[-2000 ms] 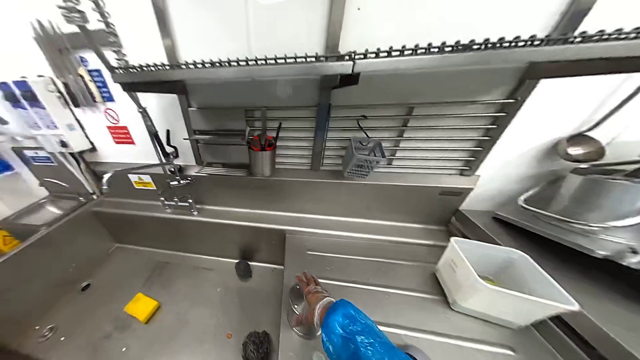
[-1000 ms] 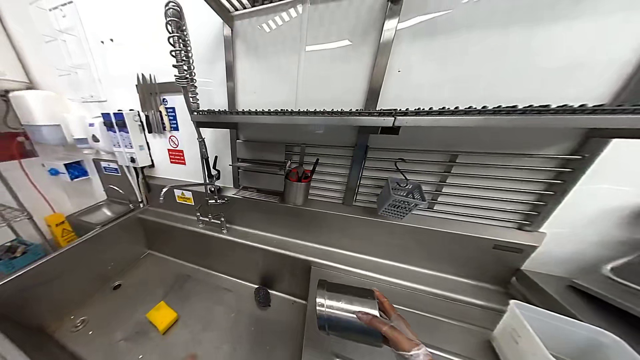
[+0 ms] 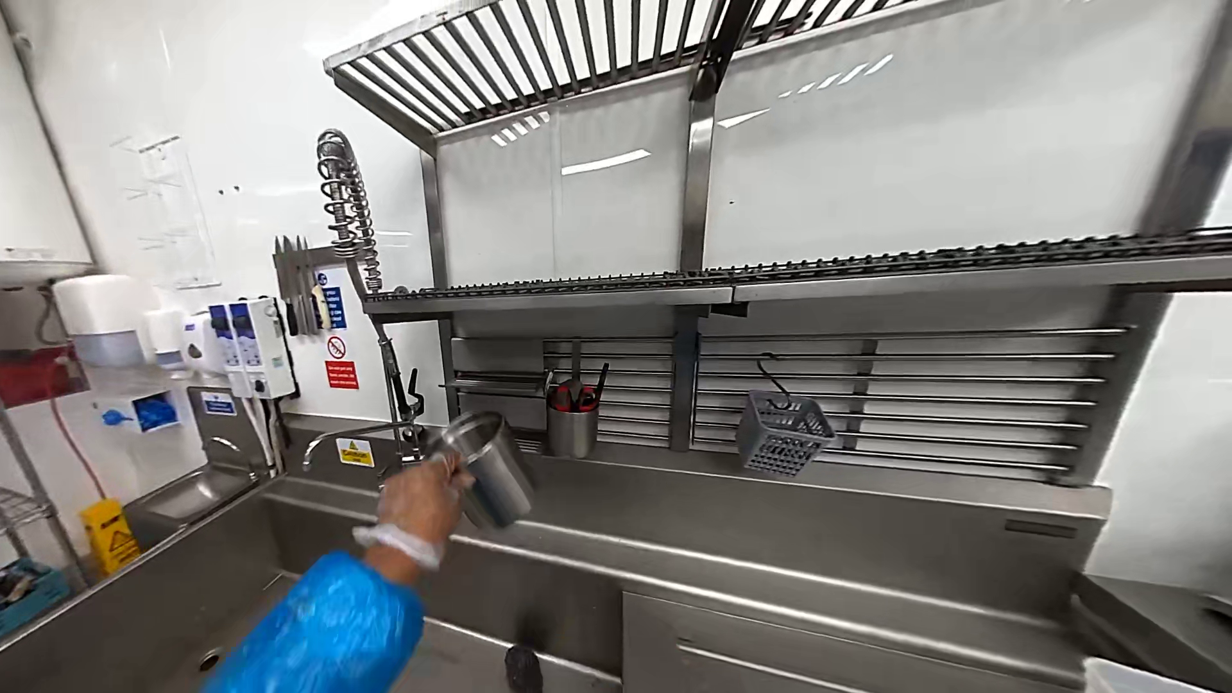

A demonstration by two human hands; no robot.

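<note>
My left hand (image 3: 419, 505), in a clear glove below which a blue plastic sleeve covers the forearm, grips a stainless steel cylindrical container (image 3: 496, 476) by its rim side. The container is tilted and somewhat blurred, in front of the sink's back ledge. Just behind it to the right, a steel utensil holder (image 3: 573, 430) with red and black-handled utensils stands against the wall rack. A grey perforated plastic basket (image 3: 784, 433) hangs from a hook further right. My right hand is out of view.
The large sink (image 3: 539, 577) lies below, with a dark scrubber (image 3: 523, 669) in it. A spray hose (image 3: 351, 207) and tap (image 3: 337, 433) stand to the left. A wire shelf (image 3: 818, 274) runs overhead. Part of a white tub (image 3: 1121, 679) shows at lower right.
The steel container, earlier in my right hand over the drainboard, is now in my left hand, up near the wall rack. My right hand has left the view, which has shifted upward.
</note>
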